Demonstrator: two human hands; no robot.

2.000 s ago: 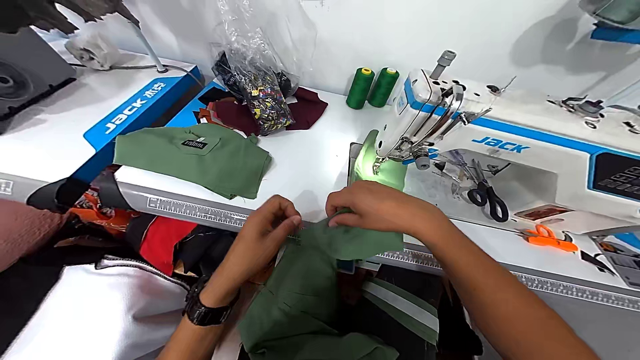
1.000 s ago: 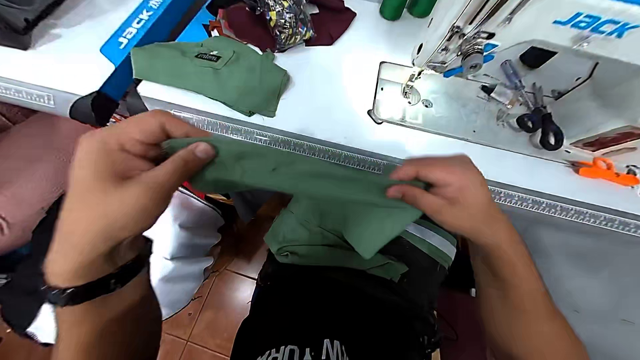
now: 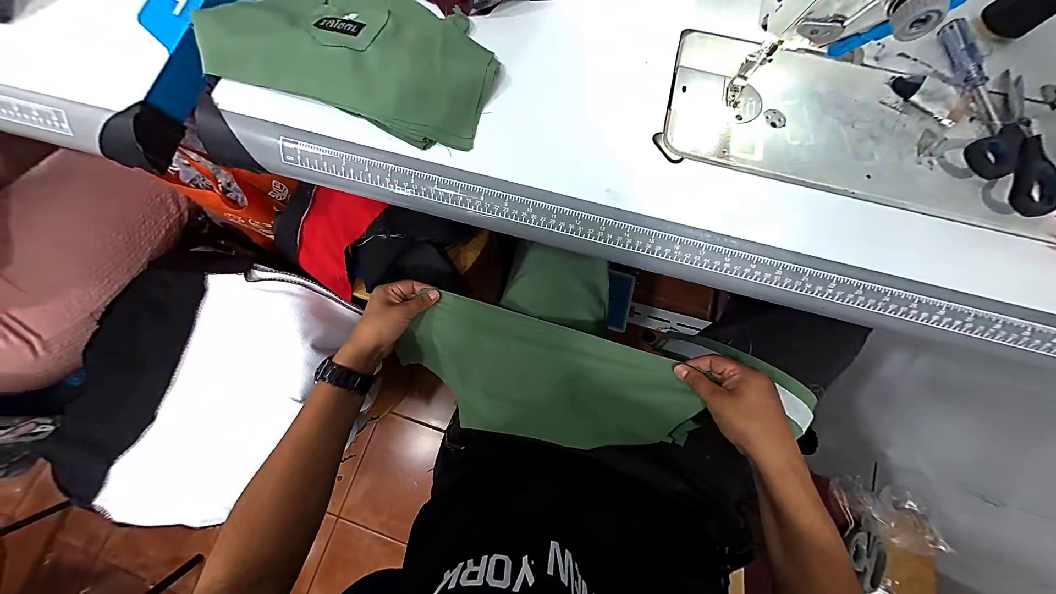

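Observation:
A green fabric piece [image 3: 561, 371] is stretched between my hands over my lap, in front of the table edge. My left hand [image 3: 396, 318] pinches its upper left corner, and my right hand [image 3: 730, 396] grips its upper right corner. Another stack of green fabric [image 3: 355, 70] with a black label lies on the white sewing table [image 3: 577, 107]. At the upper right is the sewing machine's needle and presser foot area [image 3: 742, 91], over a metal plate; no fabric lies under the foot.
A measuring tape strip [image 3: 528, 206] runs along the table's front edge. Black-handled scissors [image 3: 1015, 161] and a screwdriver [image 3: 965, 58] lie right of the needle. White and black fabric [image 3: 223, 388] hangs at the left, beside red fabric [image 3: 334, 231]. More green fabric [image 3: 561, 285] shows below the table.
The green piece, a folded band between my hands one second ago, is now spread wide and lower over my lap. The view has tilted down. Two seconds ago both hands were close together on green fabric.

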